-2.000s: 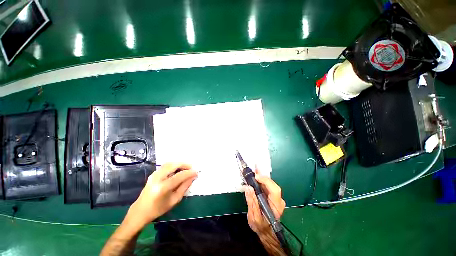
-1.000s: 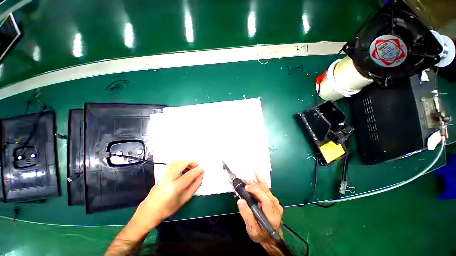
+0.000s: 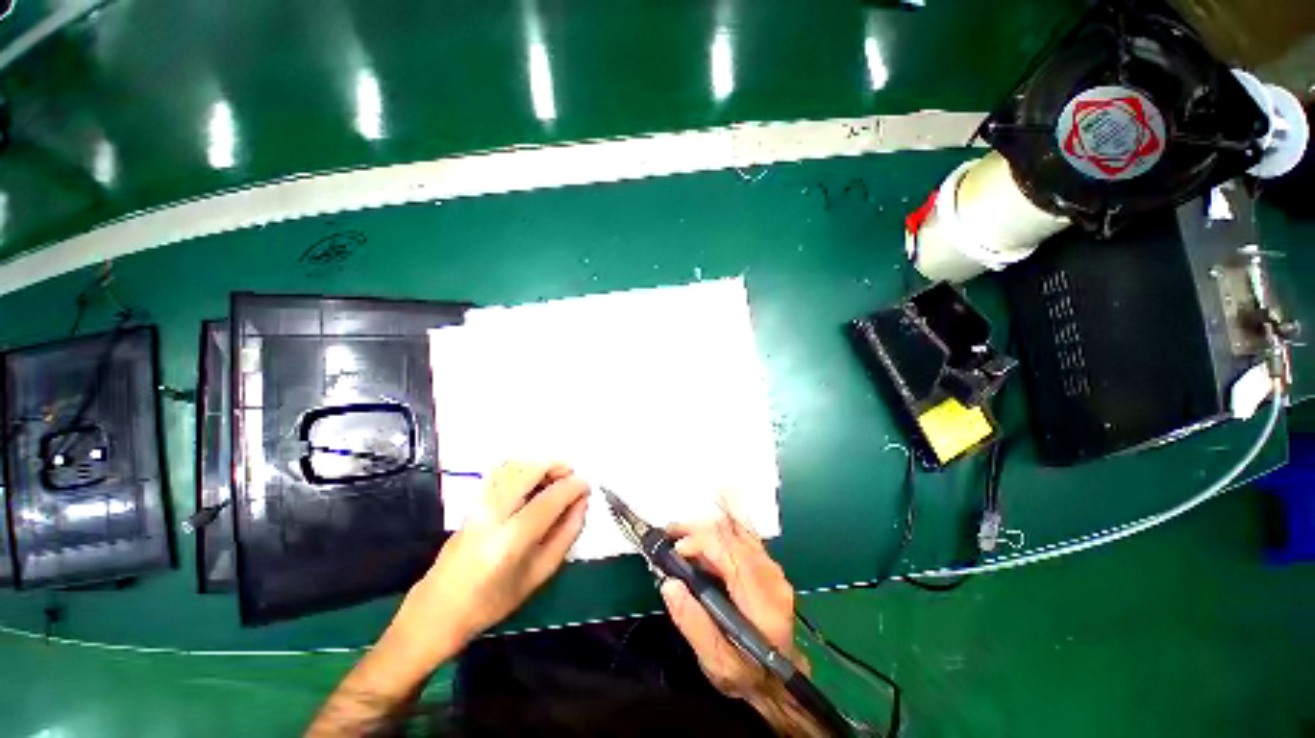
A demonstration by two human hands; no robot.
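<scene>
My right hand (image 3: 733, 606) holds a black soldering iron (image 3: 710, 594) like a pen, its tip pointing up and left, close to my left fingertips. My left hand (image 3: 498, 562) has thumb and fingers pinched over the white work sheet (image 3: 620, 375), at the end of a thin dark lead wire (image 3: 459, 473). The wire runs left to the raised oval ring of a black back shell (image 3: 339, 548), which lies beside the sheet. What is between the left fingertips is too small to make out.
More black back shells (image 3: 87, 526) lie at the left. At the right are an iron stand (image 3: 923, 353) with a yellow sponge (image 3: 953, 430), a black box (image 3: 1103, 361) with metal fittings and a pale tube, a fume fan (image 3: 1110, 133), and a cream cylinder (image 3: 995, 216). A white shelf edge (image 3: 577, 166) runs behind.
The soldering iron and right hand have moved left, bringing the tip close to my left fingertips. The left hand has shifted slightly right. The near back shell has moved slightly left and turned a little.
</scene>
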